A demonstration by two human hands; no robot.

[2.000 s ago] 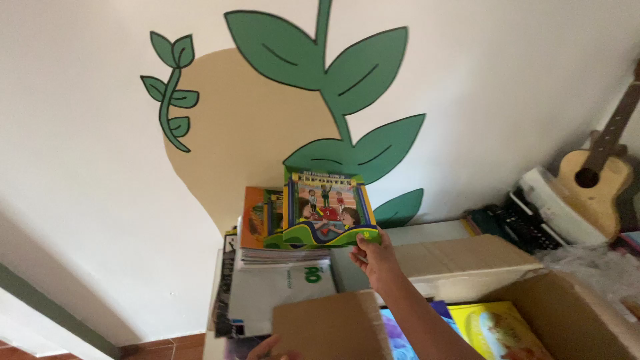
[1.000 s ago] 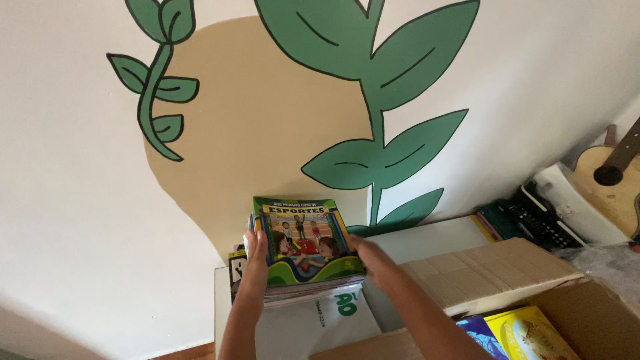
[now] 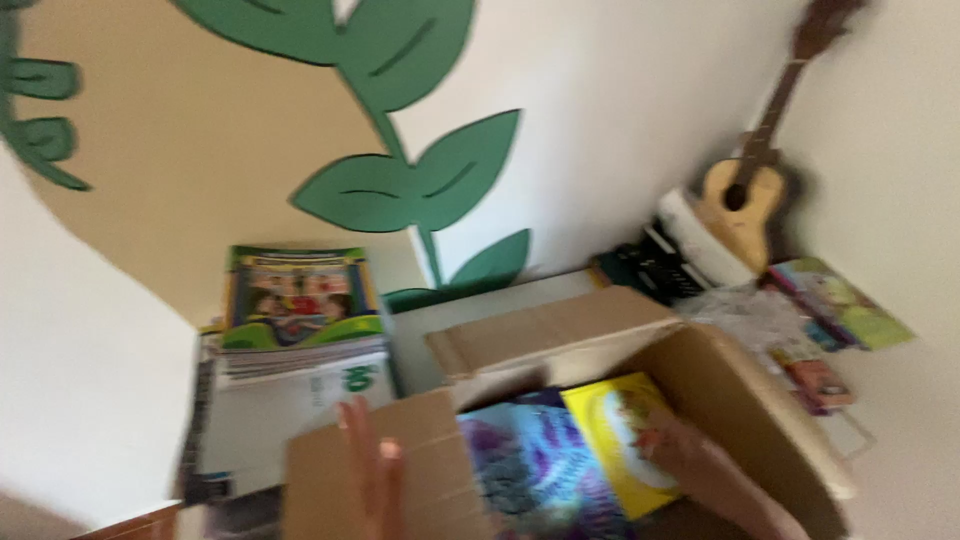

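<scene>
My left hand (image 3: 375,469), blurred, is over a flap of the cardboard box at the bottom, fingers apart and holding nothing. My right hand (image 3: 664,435) reaches into the cardboard box (image 3: 757,397) and lies over a yellow book (image 3: 611,424); blur hides whether its fingers grip it. Beside the yellow book lies a blue and purple book (image 3: 540,457). To the left, a green-edged picture book (image 3: 300,296) rests on top of a stack of books and magazines (image 3: 300,360), above a white cover with green lettering (image 3: 270,420).
A small guitar (image 3: 742,202) leans in the corner by a white container (image 3: 690,232) and dark items (image 3: 652,262). Clear plastic wrap (image 3: 735,319) and colourful books (image 3: 844,300) lie behind the box. The wall carries a painted green plant (image 3: 420,180).
Both hands have let go of the green-edged book, which stays on the stack. My right hand has moved right into the box. The view has swung to the right.
</scene>
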